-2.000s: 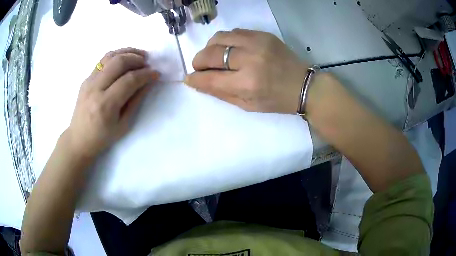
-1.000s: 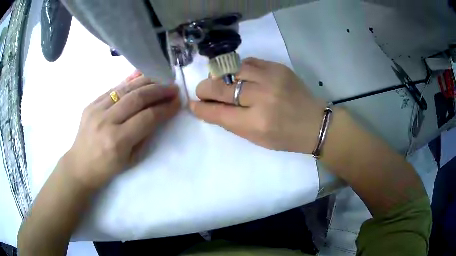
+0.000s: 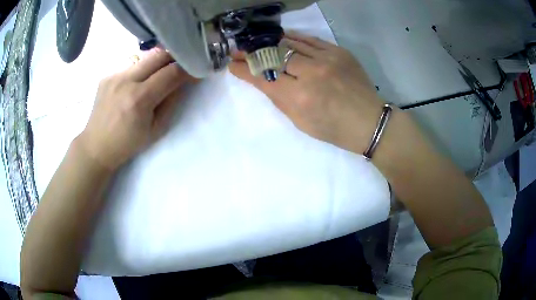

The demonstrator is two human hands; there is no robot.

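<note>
A large white garment panel [image 3: 235,187] covers the machine bed and hangs towards my lap. My left hand [image 3: 138,102] lies on the cloth left of the needle area, fingertips partly behind the machine head. My right hand [image 3: 317,88] lies on the cloth to the right, its fingertips beside and partly behind the cream ribbed knob [image 3: 266,62]. Both hands press on the cloth; whether they pinch it is hidden. The presser foot area [image 3: 217,53] is small and partly hidden under the machine head [image 3: 170,29].
A dark grey oval lever [image 3: 74,29] hangs at upper left. Dark thread snips [image 3: 481,92] and a red-handled tool [image 3: 523,91] lie at right. A silvery taped strip [image 3: 17,123] edges the left side. White pieces [image 3: 405,258] lie below the table edge at lower right.
Compared with one second ago, both hands appear higher in view and the fingertips are more hidden by the machine head. The dark line between the fingers no longer shows.
</note>
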